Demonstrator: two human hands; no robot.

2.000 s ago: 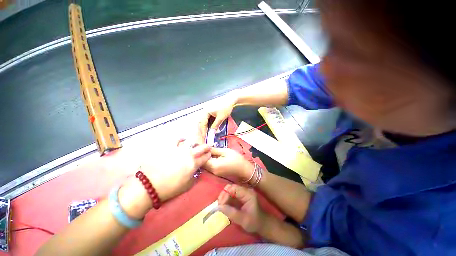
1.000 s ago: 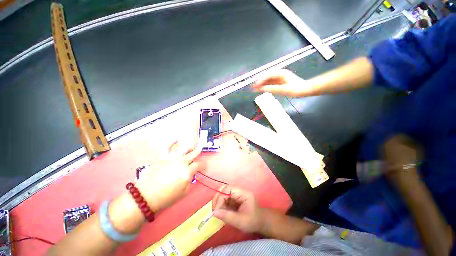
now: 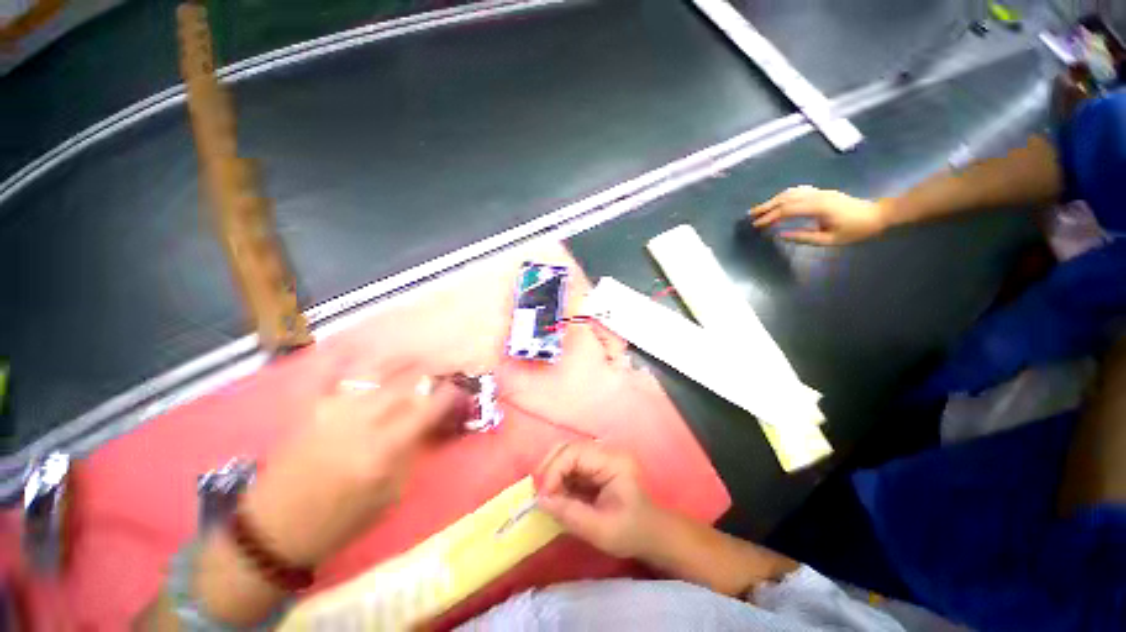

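Note:
My left hand is blurred over the red mat, its fingertips beside or on a shiny battery pack; whether it grips the pack cannot be told. A thin lead trails from this pack toward my right hand. My right hand pinches a small pale label piece over the yellow label strip. Another battery pack lies dark face up near the belt rail, a pale label on it and red wires to its right.
Two pale strips lie crossed at right. More packs lie at left. A slotted bar and a white crossbar span the dark belt. A coworker's hand and blue sleeves are at right.
The coworker's hands have left the upper pack and drawn back right. My left hand has moved away from that pack, down to the lower shiny one. My right hand keeps its pinch.

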